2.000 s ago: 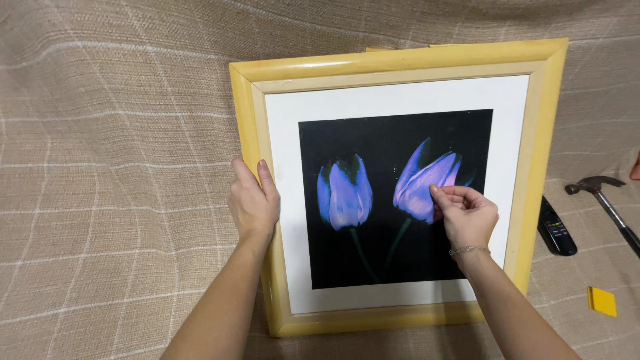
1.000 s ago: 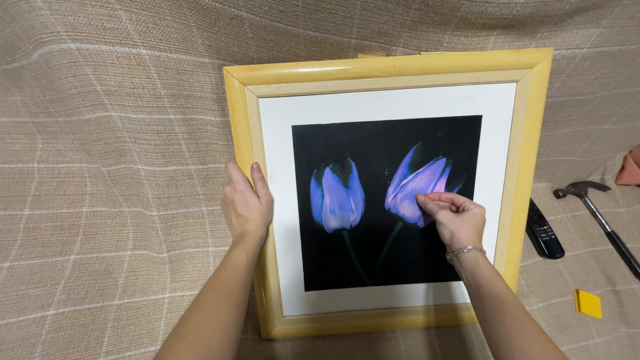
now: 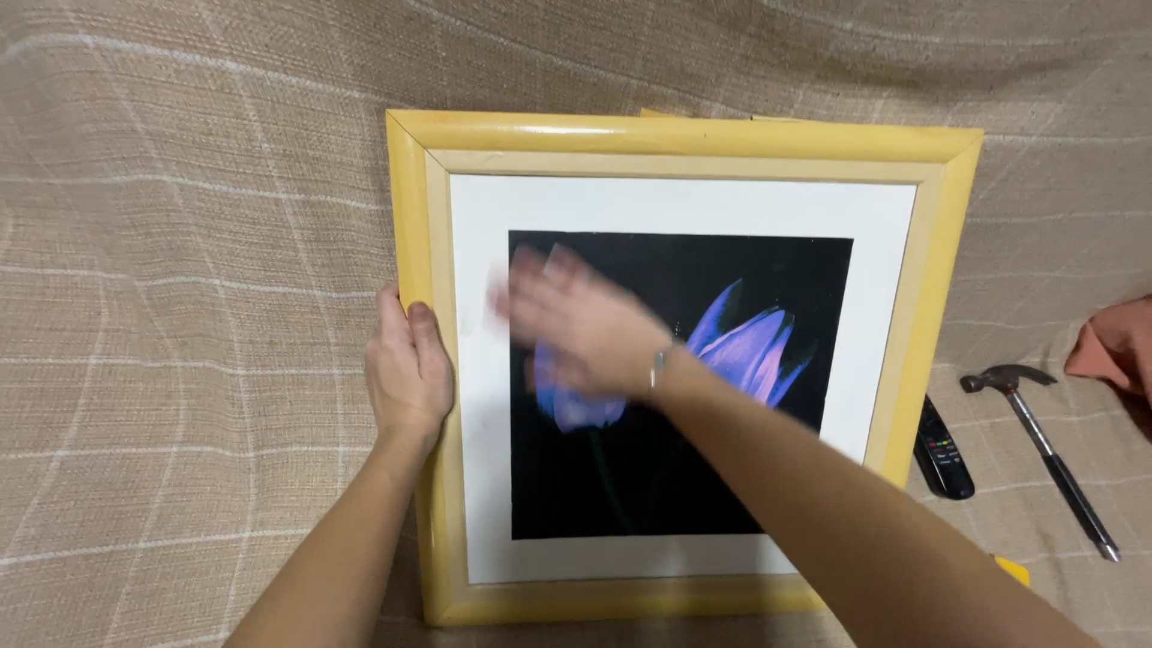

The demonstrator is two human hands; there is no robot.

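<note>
A yellow picture frame with a white mat and a print of purple tulips on black stands upright on the checked cloth. Gripping its left side is my left hand, the thumb on the front and the fingers around the outer edge. My right hand, blurred by motion, is over the upper left of the print and covers part of the left tulip. Its fingers look extended, with nothing visible in them; whether the palm touches the surface cannot be told.
Brown checked cloth lies behind and beneath the frame. To the right are a black remote control, a claw hammer with a black handle and a reddish cloth. A yellow object shows partly behind my right forearm.
My right hand has moved left from the right tulip to the print's upper left, and its pinched fingers have spread. My left hand still holds the frame's left side.
</note>
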